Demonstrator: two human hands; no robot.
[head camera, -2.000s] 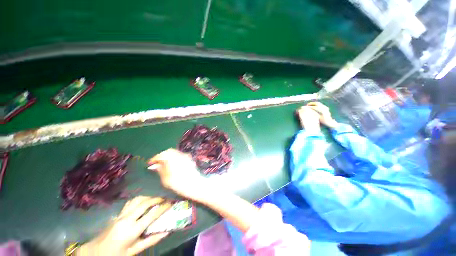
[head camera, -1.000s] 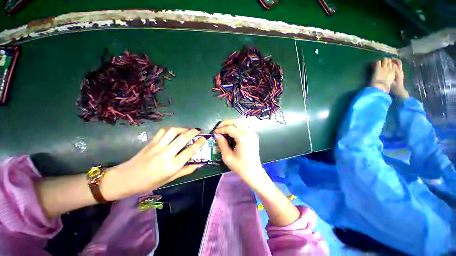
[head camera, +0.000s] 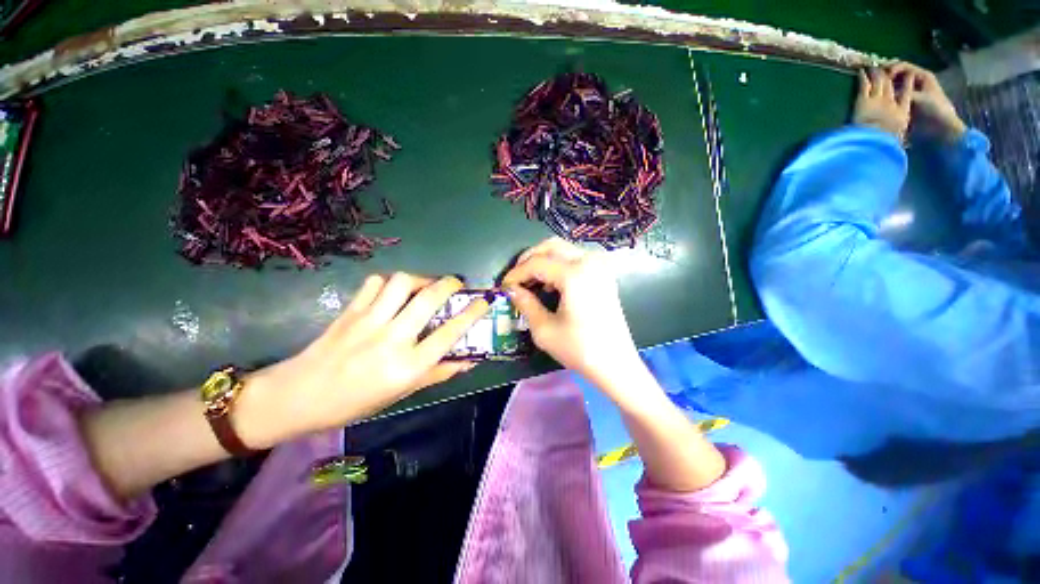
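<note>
A phone housing (head camera: 497, 327) with a silver-grey cover and green board lies at the bench's front edge. My left hand (head camera: 382, 340) holds it from the left, fingers along its far and near edges. My right hand (head camera: 567, 302) has thumb and index finger together at its far edge, near the right end. Any small piece between these fingertips is too small to tell. The left pile of dark red pieces (head camera: 279, 183) and the right pile of red and black pieces (head camera: 582, 160) lie beyond my hands.
A worn whitish strip (head camera: 456, 18) runs along the bench's far side. Another housing (head camera: 16, 160) is cut off at the left edge. A neighbouring worker's blue sleeves (head camera: 838, 228) and hands are at the right. A wristwatch (head camera: 221, 394) is on my left wrist.
The view has tilted down. My right hand has come from between the piles to the housing's far edge and stays there. My left hand still holds the housing.
</note>
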